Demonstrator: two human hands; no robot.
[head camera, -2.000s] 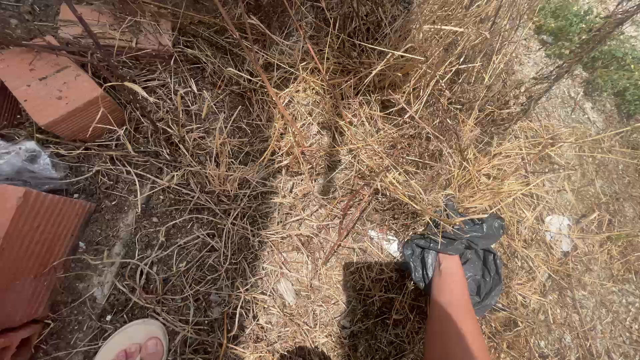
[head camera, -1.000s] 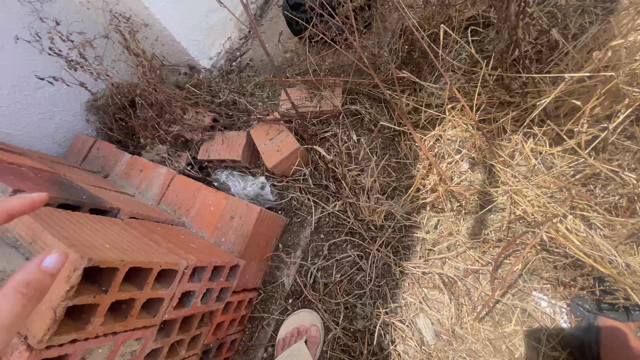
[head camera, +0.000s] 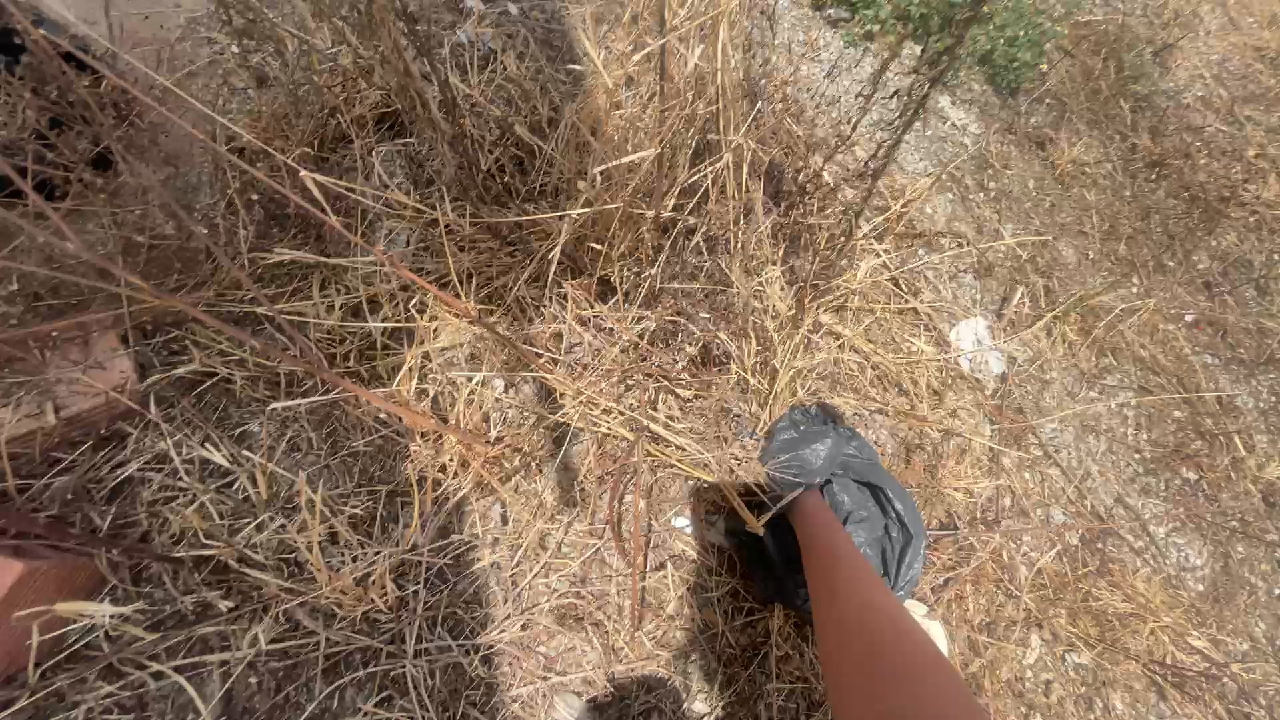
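From the lower right, my right forearm reaches down to a black plastic bag (head camera: 880, 515). The bag covers my right hand (head camera: 808, 450), so its fingers are hidden and their grip cannot be seen. Dry straw-coloured grass stems (head camera: 690, 465) touch the bag on its left side, and a bent stem lies across its edge. My left hand is out of view.
At the left edge lie a terracotta brick (head camera: 75, 385) and part of another (head camera: 40, 600). A pale scrap (head camera: 977, 348) rests beyond the bag. Tall dry grass (head camera: 700, 180) and a green plant (head camera: 1000, 40) stand farther off. Long reddish stems (head camera: 400, 270) cross the upper left.
The view swung left over the stacked bricks, then back to the grass. My left hand, at the left edge one second ago, is out of view now.
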